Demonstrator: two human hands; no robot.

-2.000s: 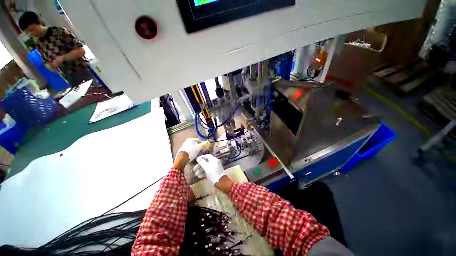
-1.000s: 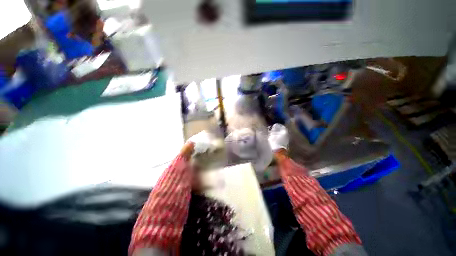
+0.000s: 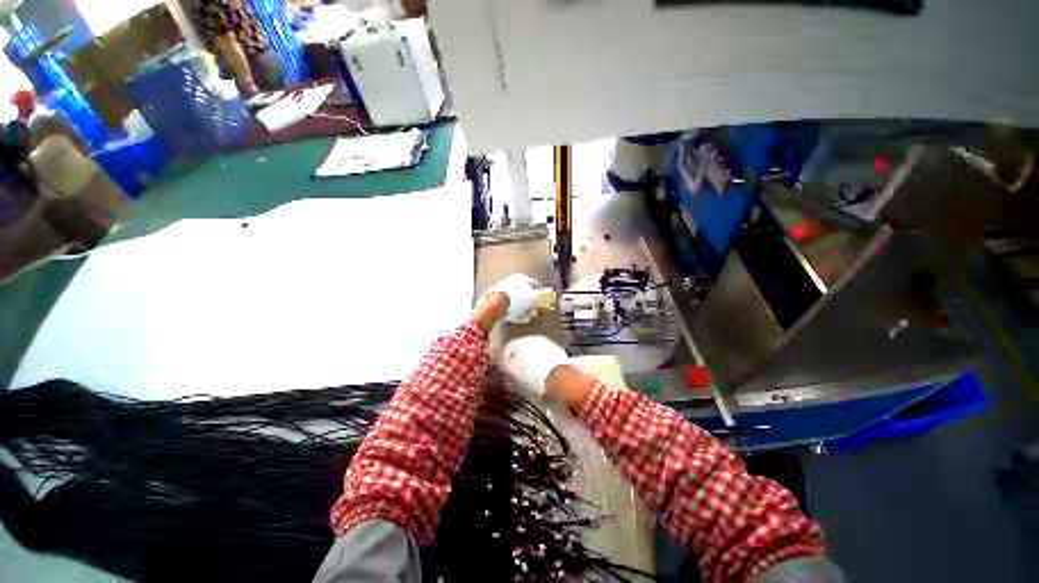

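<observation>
My left hand (image 3: 520, 298), in a white glove, is just left of the silver metal fixture (image 3: 621, 313). Its fingers point at the fixture, with a small pale yellow spot at their tips. My right hand (image 3: 536, 362), also white-gloved, is just below it, curled over the top end of the cream board (image 3: 615, 478). Whether either hand holds a cable is too small to tell. The thick black cable bundle (image 3: 228, 478) runs in from the left. Its cable ends (image 3: 530, 518), with small pale tips, lie between my forearms and on the board.
A white machine cover (image 3: 729, 68) hangs above the fixture. A yellow-and-black upright strip (image 3: 563, 205) stands behind. A steel guard (image 3: 832, 296) and red button (image 3: 696, 376) are right. A white sheet (image 3: 285, 296) covers the green bench. People's parts show at the upper left and left edge.
Both hands were at the fixture, then spread apart to either side of it. Now my right hand is back beside the left. The view has shifted left and the tooling above the fixture no longer shows.
</observation>
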